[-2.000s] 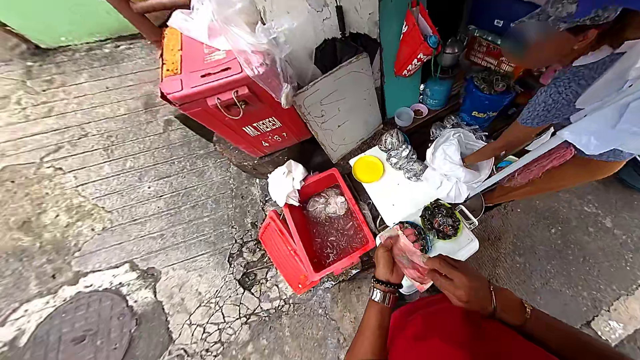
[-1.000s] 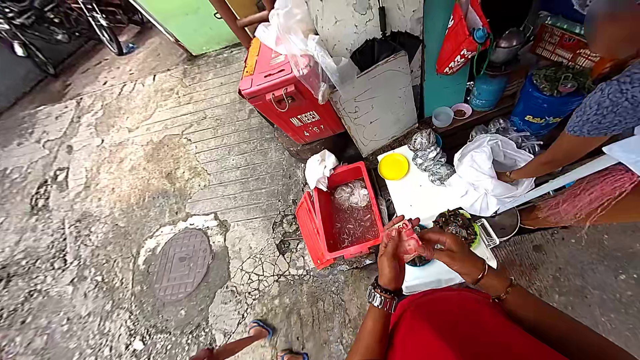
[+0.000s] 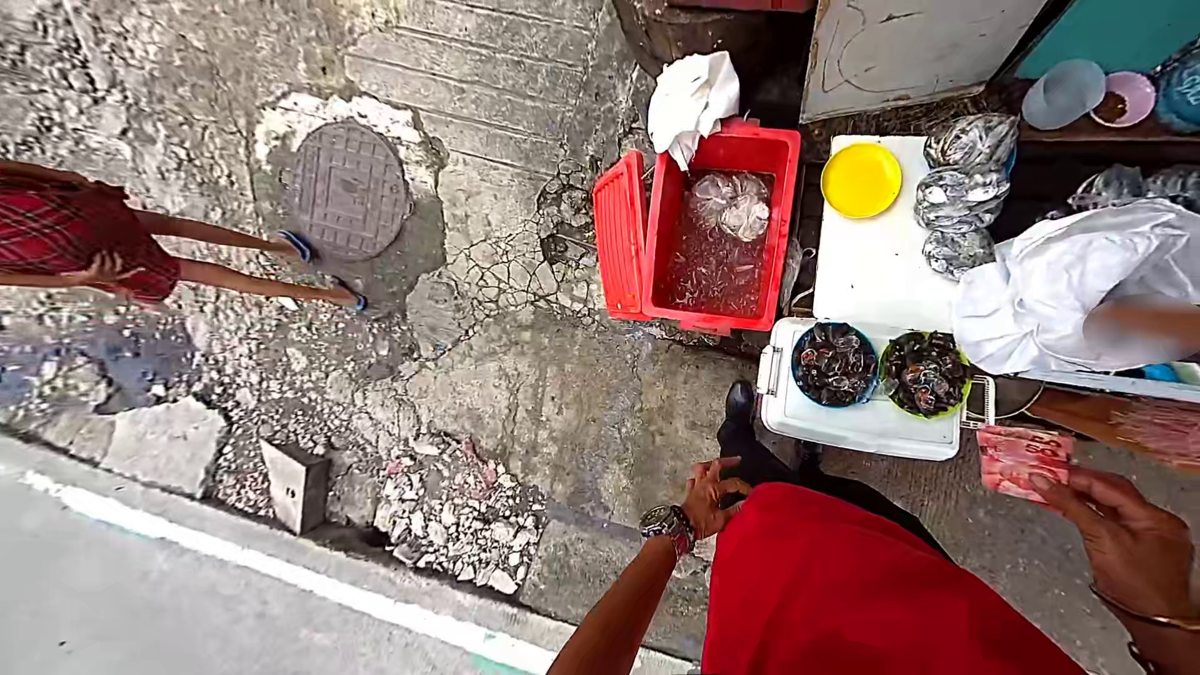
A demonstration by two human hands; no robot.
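A folded red banknote (image 3: 1024,461) is pinched between the thumb and fingers of my right hand (image 3: 1120,525), at the lower right. My left hand (image 3: 714,497), with a watch at its wrist, holds nothing; its fingers are bent and apart beside my dark trouser leg and red shirt. Above my hands, a blue bowl (image 3: 834,364) and a green bowl (image 3: 926,373) of dark, shiny items in clear plastic stand on a white lidded container (image 3: 858,433). A yellow plate (image 3: 861,180) lies on the white board (image 3: 877,253) behind them, beside several tied plastic bags (image 3: 962,197).
An open red cooler (image 3: 722,272) holds murky water and bagged items; its lid (image 3: 619,239) leans at its left. At the right, another person's arm reaches into a white plastic bag (image 3: 1078,281). A person in plaid stands at far left near a manhole cover (image 3: 349,189).
My hands were together at the banknote and have moved apart. The right one has kept it; the left has let go and dropped to my side. The view has swung left and down.
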